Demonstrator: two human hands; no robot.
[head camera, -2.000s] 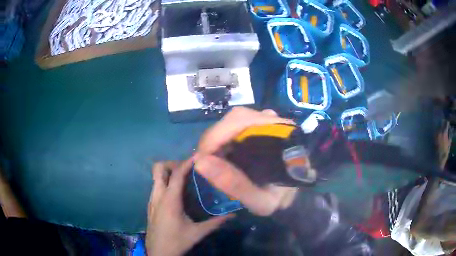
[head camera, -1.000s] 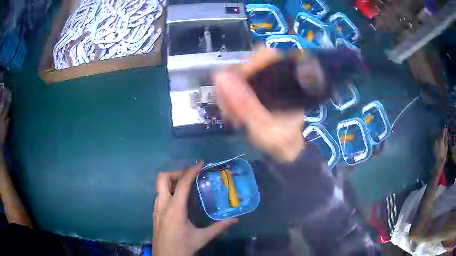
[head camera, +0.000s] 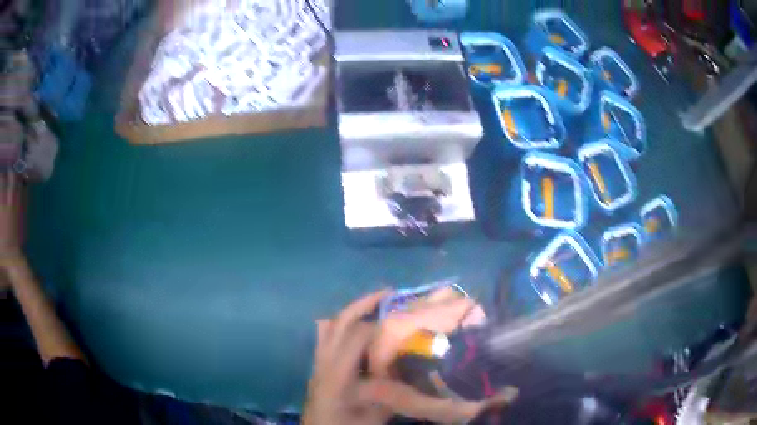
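Note:
My left hand (head camera: 340, 357) is at the bottom centre, fingers around the left side of a blue housing (head camera: 419, 296); only the housing's far rim shows. My right hand (head camera: 423, 332) is over the housing and grips the dark electric screwdriver with its yellow-orange patch (head camera: 419, 345). The driver tip and the housing's inside are hidden by my hands. The picture is blurred.
The silver-grey screw feeder (head camera: 407, 133) stands ahead. A carton tray (head camera: 224, 129) of white frames (head camera: 241, 62) is at left. Several blue housings with white rims (head camera: 554, 191) lie right of the feeder. A blurred grey-brown bar (head camera: 614, 286) crosses the right. Another person's arm (head camera: 37, 307) is far left.
My right hand and the screwdriver have moved from the feeder down onto the housing. The view has shifted, so the bench items appear further right and lower. My left hand stays at the housing.

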